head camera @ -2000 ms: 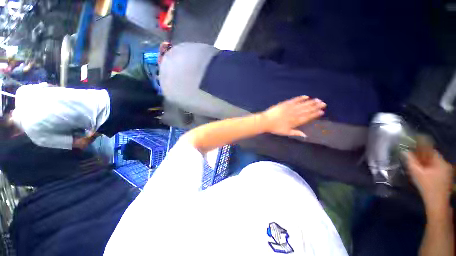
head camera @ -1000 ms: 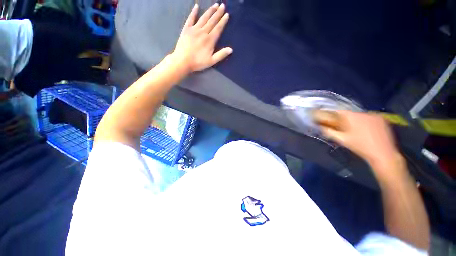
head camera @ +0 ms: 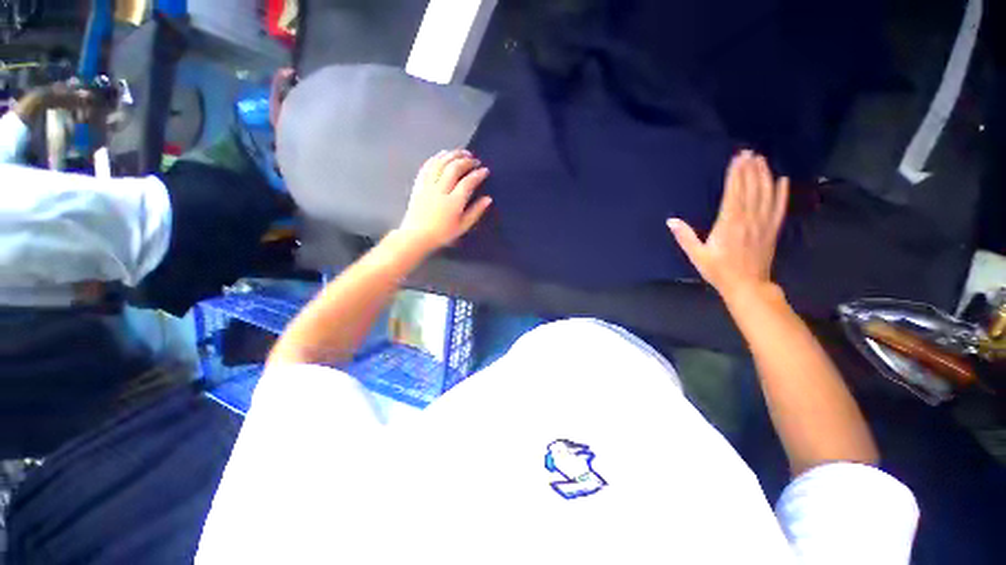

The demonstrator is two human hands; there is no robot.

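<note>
A dark navy garment lies over the grey padded board, whose rounded left end shows bare. My left hand rests at the garment's left edge, where cloth meets grey board, fingers slightly apart. My right hand lies flat on the garment further right, thumb spread. Whether either hand grips cloth is not seen; both look flat and open. The steam iron, silver with a brown wooden handle, sits at the right table edge, away from my right hand.
A white strip lies behind the board, and a narrow pale strip at the right. Blue plastic baskets stand below the table. A person in a white top is at the left. Dark cloth is piled at lower left.
The iron has left my right hand and now sits at the right table edge. My right hand now lies on the garment. My left hand remains near the garment's left edge, with its fingers less spread.
</note>
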